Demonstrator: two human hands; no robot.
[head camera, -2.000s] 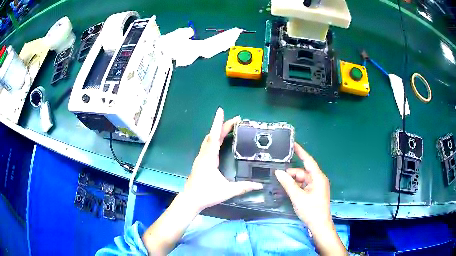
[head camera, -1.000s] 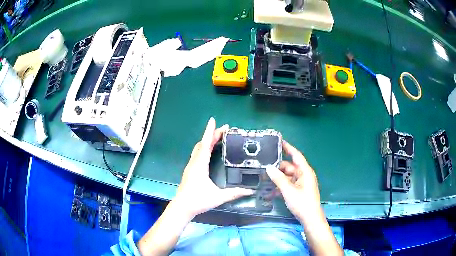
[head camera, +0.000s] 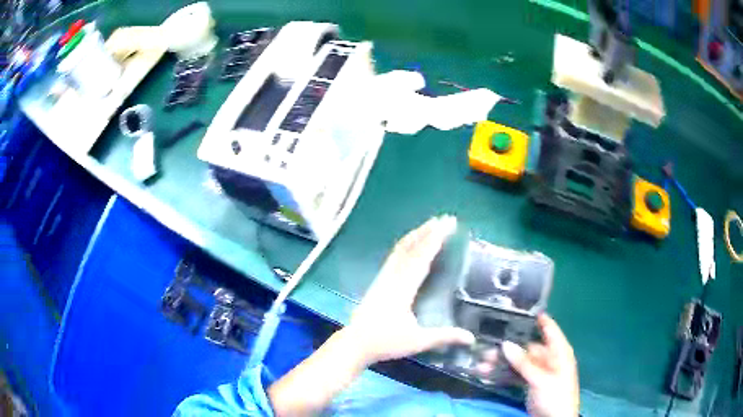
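Note:
A black two-section housing (head camera: 507, 278) with a round hole in its upper section is held over the mat in front of me. The view is blurred. My right hand (head camera: 546, 366) grips its lower right side with thumb and fingers. My left hand (head camera: 403, 301) is at its left with fingers spread and away from the side edge; its thumb tip is close to the lower section, and I cannot tell whether it touches.
A white tape dispenser (head camera: 285, 122) stands at left, crumpled white paper (head camera: 440, 106) behind it. The black fixture (head camera: 582, 175) sits between two yellow button boxes (head camera: 498, 151) under a cream press head (head camera: 607, 81). Another housing (head camera: 696, 350) lies at right. A blue bin (head camera: 122, 301) holds housings below left.
The view has turned left, so the bench things sit further right and tilted. My left fingers have come away from the housing's left side. My right hand still holds it.

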